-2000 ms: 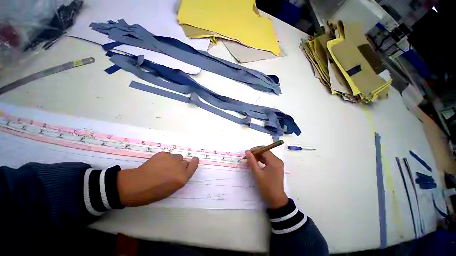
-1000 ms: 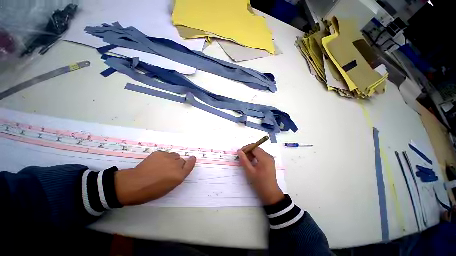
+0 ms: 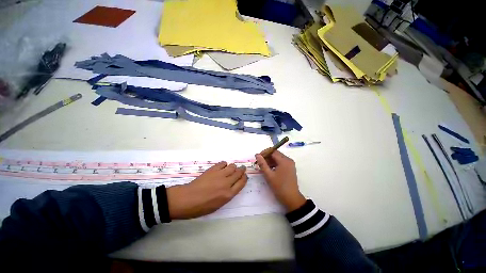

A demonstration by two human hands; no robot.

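A long white paper pattern sheet (image 3: 122, 155) with red parallel lines and small tick marks lies across the table in front of me. My left hand (image 3: 208, 192) is bare and lies palm down on the red-lined band, fingers pointing right. My right hand (image 3: 281, 181) holds a slim brown pen (image 3: 278, 145) near the band's right end, its top leaning up and right. The pen's tip is hidden by my fingers or too small to tell. A pale strip with marks runs between the red lines; whether it is separate from the paper, I cannot tell.
Two blue-grey strip bundles (image 3: 213, 80) lie beyond the pattern. A steel ruler (image 3: 42, 116) and clear plastic bag (image 3: 21, 58) are left. A blue-handled tool (image 3: 296, 144), yellow-brown pile (image 3: 346, 48) and long strip (image 3: 407, 176) are right. Yellow sheets (image 3: 213, 26) and a red-brown rectangle (image 3: 105, 16) lie behind.
My left hand has slid right along the pattern, close to my right hand. The view has shifted and turned, bringing the red-brown rectangle in. The pen is still in my right hand.
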